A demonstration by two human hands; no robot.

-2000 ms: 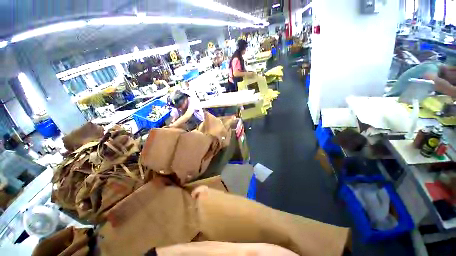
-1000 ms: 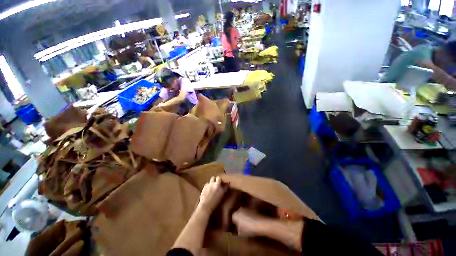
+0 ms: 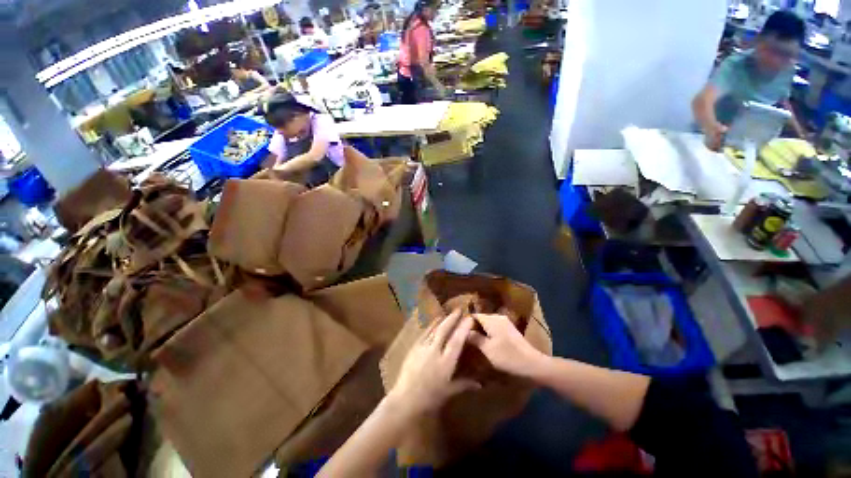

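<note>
A brown bag body (image 3: 411, 355) stands open-mouthed in front of me, its mouth facing up towards me. My left hand (image 3: 437, 362) lies at the near side of the mouth, fingers pointing inward. My right hand (image 3: 499, 344) is at the mouth beside it, fingers curled down on brown material inside. The fingertips of both hands are close together and partly hidden, so the exact grip of the left is unclear. A flat brown bag piece (image 3: 257, 369) lies just to the left.
A heap of brown bags (image 3: 140, 271) and folded brown bags (image 3: 285, 229) lie beyond. A white fan (image 3: 35, 369) is at left. A dark aisle (image 3: 495, 205) runs ahead. A blue crate (image 3: 653, 322) stands at right. Other people work at benches.
The brown bag body has gone from lying stretched out to standing with its mouth up. Both hands have come together at its opening. The view has shifted, showing more of the person at right.
</note>
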